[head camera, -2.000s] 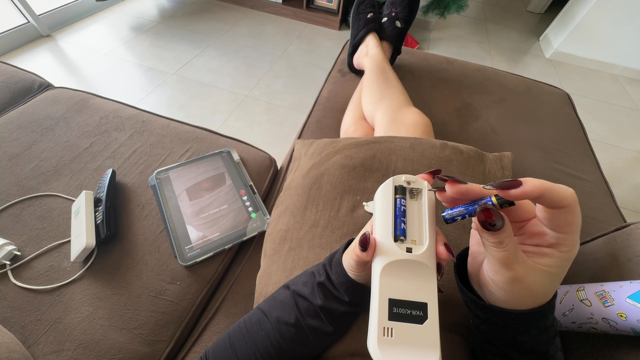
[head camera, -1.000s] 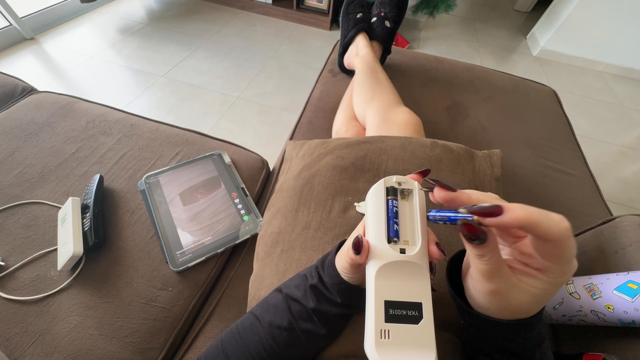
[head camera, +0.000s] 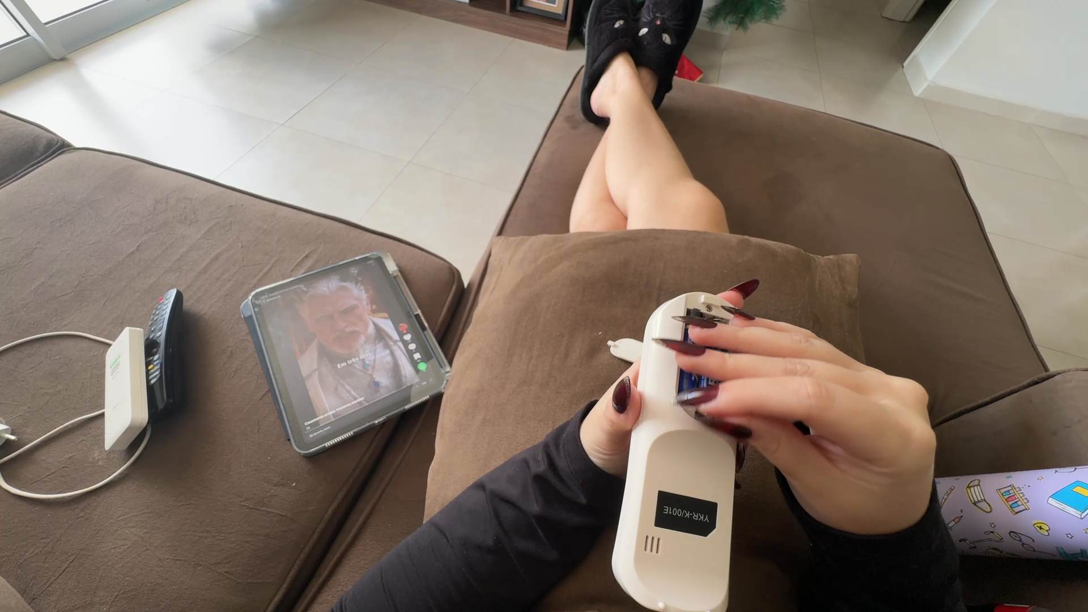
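Note:
A white remote control (head camera: 677, 476) lies back side up in my left hand (head camera: 614, 422), whose thumb presses its left edge while the other fingers are mostly hidden beneath. My right hand (head camera: 816, 408) covers the battery compartment with its dark-red-nailed fingers spread across it. Blue batteries (head camera: 695, 381) show in part between those fingers; how many are inside cannot be told. Left of the remote, a small white piece (head camera: 626, 349), probably the battery cover, rests on a brown cushion (head camera: 527, 340).
On the brown sofa (head camera: 212, 527) to the left lie a tablet (head camera: 353, 340) with a lit screen, a dark remote control (head camera: 166, 353) and a white device (head camera: 126, 388) with a cable. At the right is a lilac patterned object (head camera: 1016, 512). Crossed legs (head camera: 650, 170) stretch out ahead.
My right hand, which held a blue battery beside the remote, has moved left onto the battery compartment. My left hand still holds the remote. The tablet's picture has changed.

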